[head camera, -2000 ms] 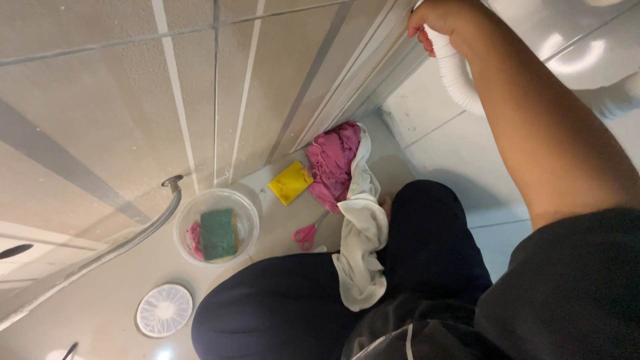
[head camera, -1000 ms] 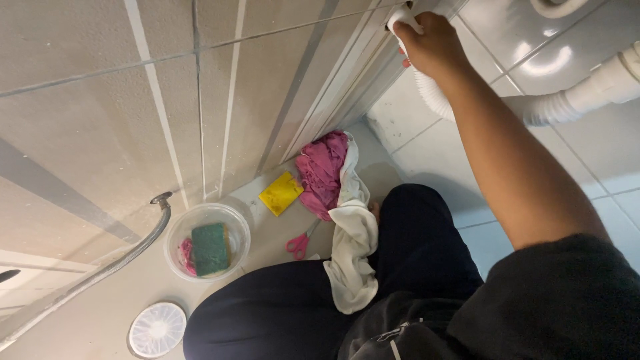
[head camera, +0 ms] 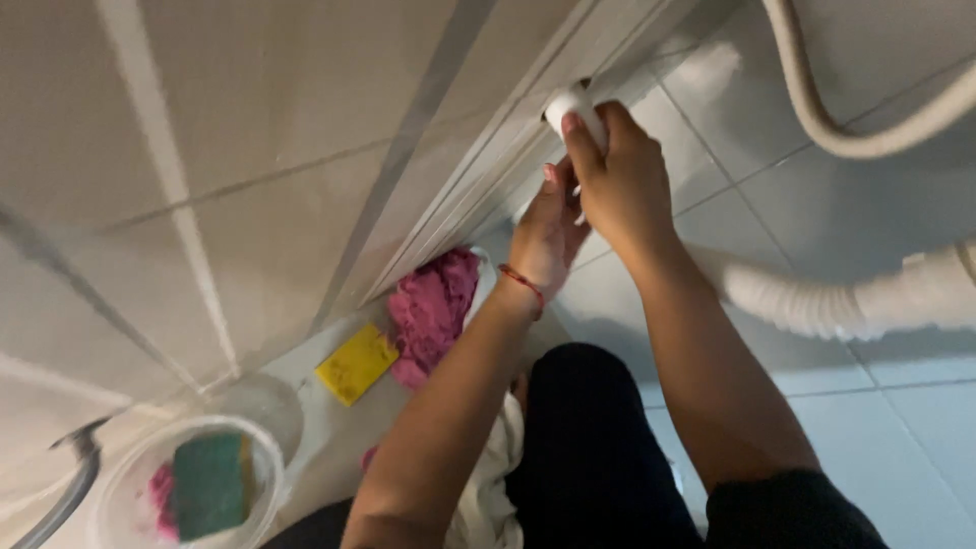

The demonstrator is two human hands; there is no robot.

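At the top centre, my right hand (head camera: pixel 621 171) grips the white plastic end of a corrugated drain hose (head camera: pixel 577 118) at a hole in the wall's edge. My left hand (head camera: pixel 547 229), with a red string bracelet at its wrist, is raised just below and left of it, palm towards the hose; whether its fingers touch the hose is hidden. The hose's ribbed part (head camera: pixel 808 301) runs off to the right behind my right forearm. Below my left hand lie a pink cloth (head camera: pixel 436 305) and a yellow sponge or cloth (head camera: pixel 357 364) on the floor.
A clear plastic tub (head camera: pixel 274 465) with a green scouring sponge (head camera: pixel 210 484) and something pink stands at lower left, near a grey hose (head camera: pixel 72 488). A whitish cloth (head camera: pixel 496 480) lies by my leg. A beige pipe (head camera: pixel 820 122) curves at upper right. The tiled wall (head camera: pixel 290 152) rises at left.
My left hand has come into view and moved up beside my right hand. My right hand still holds the white hose end at the wall. The view has shifted closer to the hands.
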